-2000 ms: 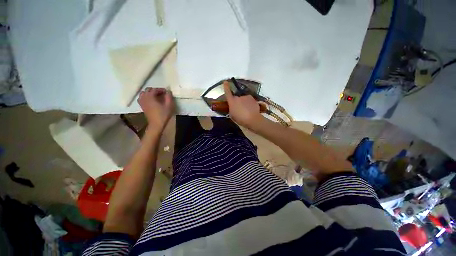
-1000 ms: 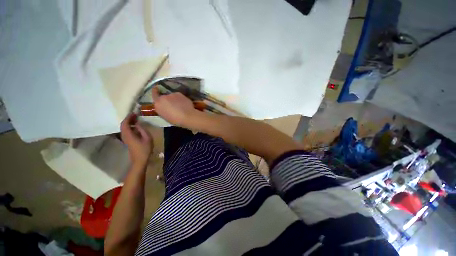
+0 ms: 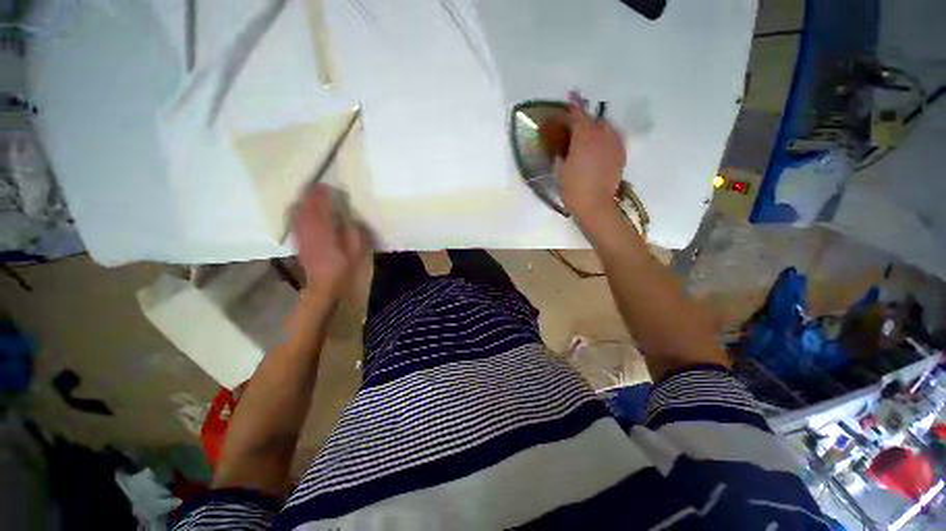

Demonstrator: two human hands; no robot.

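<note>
A white garment piece (image 3: 430,145) lies on the white pressing table, with a cream patch (image 3: 272,166) at its left part and a cream strip along its near edge. A dark fold line runs slantwise over the patch. My left hand (image 3: 327,233) is blurred and rests at the near edge, at the lower end of the fold; whether it pinches the cloth I cannot tell. My right hand (image 3: 593,161) holds the steam iron (image 3: 541,145) by its handle, right of the cream strip. The iron's pointed metal plate shows at its left side.
A dark object (image 3: 645,7) lies at the table's far edge. The tan iron hose (image 3: 633,210) curls beside my right wrist. A pale angular shape (image 3: 207,322) and a red plastic item (image 3: 219,420) are below the table at left. A blue-edged surface stands at right.
The iron went left along the near edge to the fold, then moved back right and farther from me in my right hand. My left hand stays near the fold's lower end.
</note>
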